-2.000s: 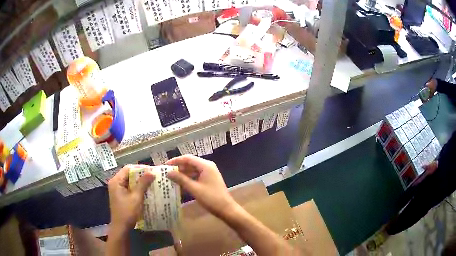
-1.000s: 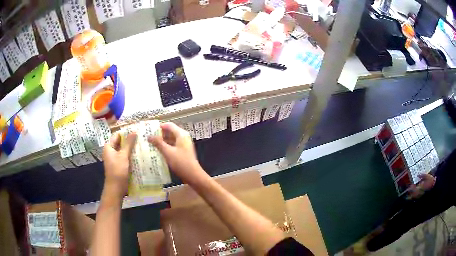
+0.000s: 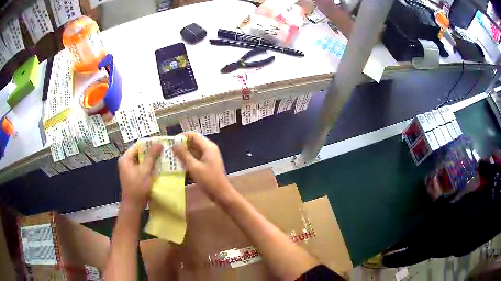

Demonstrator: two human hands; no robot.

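My left hand point(image 3: 134, 171) and my right hand point(image 3: 202, 163) hold a yellow label sheet point(image 3: 168, 206) between them by its upper part. The top of the sheet bears white printed labels; the lower part hangs down as bare yellow backing. The sheet is above a large brown shipping carton point(image 3: 250, 217) with red print and its flaps spread. A row of white printed label strips point(image 3: 137, 122) hangs from the shelf edge just behind my hands.
The white shelf point(image 3: 211, 82) holds a smartphone point(image 3: 176, 70), pliers point(image 3: 248, 61), black sticks, a small black case, a blue tape dispenser point(image 3: 112, 85) and an orange jar. A metal post point(image 3: 343, 82) stands right. A labelled parcel point(image 3: 39, 241) lies lower left. Another person handles product boxes point(image 3: 432, 131).
Bare yellow backing now shows on the lower sheet, which earlier showed printed labels. A group of labels now hangs from the shelf edge behind my hands. The other person's hand and boxes have shifted.
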